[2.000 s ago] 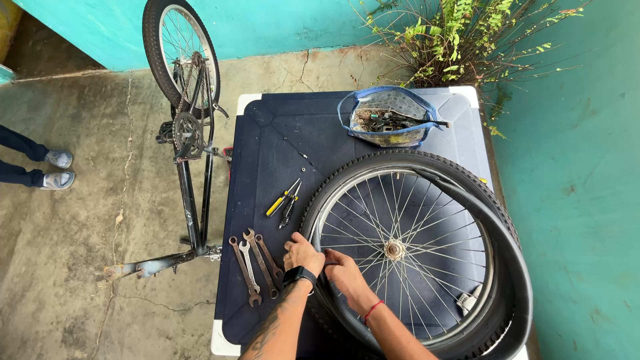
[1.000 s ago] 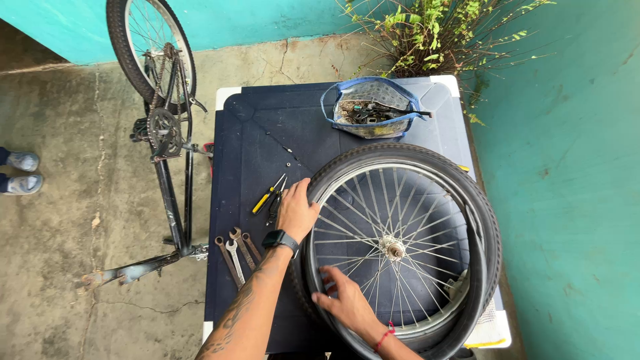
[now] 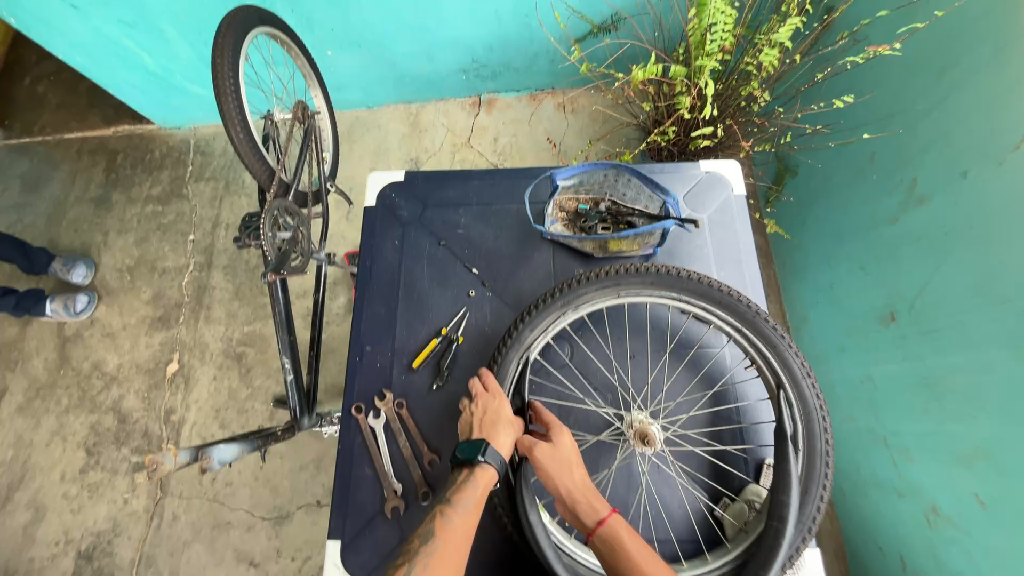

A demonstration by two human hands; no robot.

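A bicycle wheel (image 3: 642,432) with a knobby tire (image 3: 640,276) lies flat on a dark table (image 3: 424,240). A black inner tube (image 3: 788,480) hangs partly outside the tire along the right and lower left of the rim. My left hand (image 3: 490,416), with a watch at its wrist, grips the tire's left side, fingers over the outer tread. Close beside it, my right hand (image 3: 556,456) pinches the tube at the inner edge of the rim. Its fingertips are partly hidden. Several wrenches (image 3: 398,452), a yellow-handled screwdriver (image 3: 440,340) and dark pliers (image 3: 448,362) lie left of my hands.
A blue-edged clear bag (image 3: 608,212) of small parts sits at the table's far side. An upturned bicycle frame (image 3: 296,344) with one wheel stands on the concrete floor to the left. Another person's feet (image 3: 72,288) show at far left. A fern (image 3: 704,80) grows by the wall.
My right hand has moved up along the rim to beside my left hand. My left hand has moved down the tire's left side. A second ago they were farther apart.
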